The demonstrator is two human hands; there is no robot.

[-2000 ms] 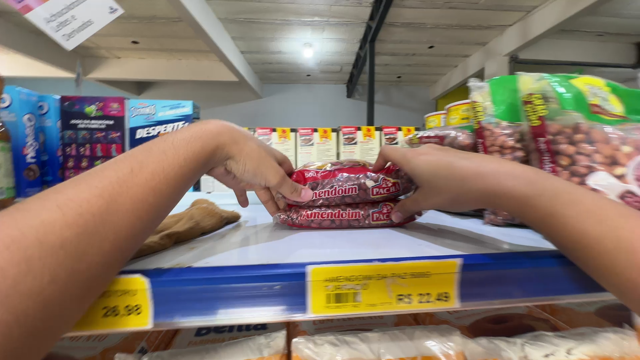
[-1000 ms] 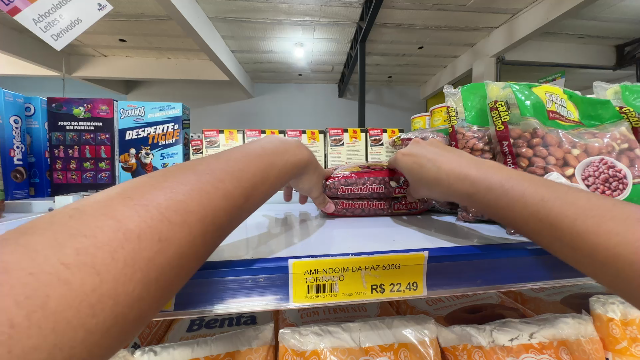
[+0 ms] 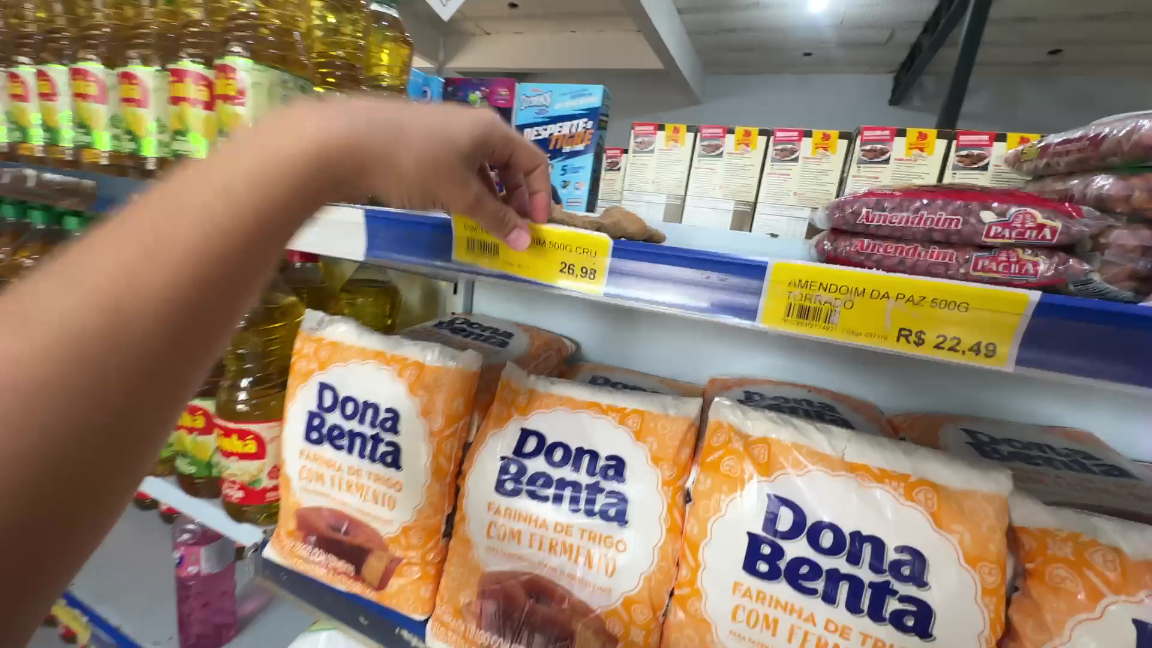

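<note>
My left hand (image 3: 450,166) reaches over the upper shelf's front edge, its thumb and fingertips at the top of a yellow price tag (image 3: 576,255); whether it pinches the tag cannot be told. Just right of the fingers lies a brown, lumpy root-like item (image 3: 612,223) on the shelf. Two stacked red bags of Pachá peanuts (image 3: 958,216) lie farther right, behind a second yellow price tag (image 3: 900,315), with more peanut bags (image 3: 1098,148) beside them. My right hand is out of view.
Orange and white Dona Benta flour bags (image 3: 558,504) fill the lower shelf. Oil bottles (image 3: 193,99) stand at left, with a blue cereal box (image 3: 567,135) and a row of small cartons (image 3: 729,175) at the back of the upper shelf.
Both hands have left the stacked peanut bags. My left hand is now at the left price tag, and my right hand has gone out of view. The view has swung left and down.
</note>
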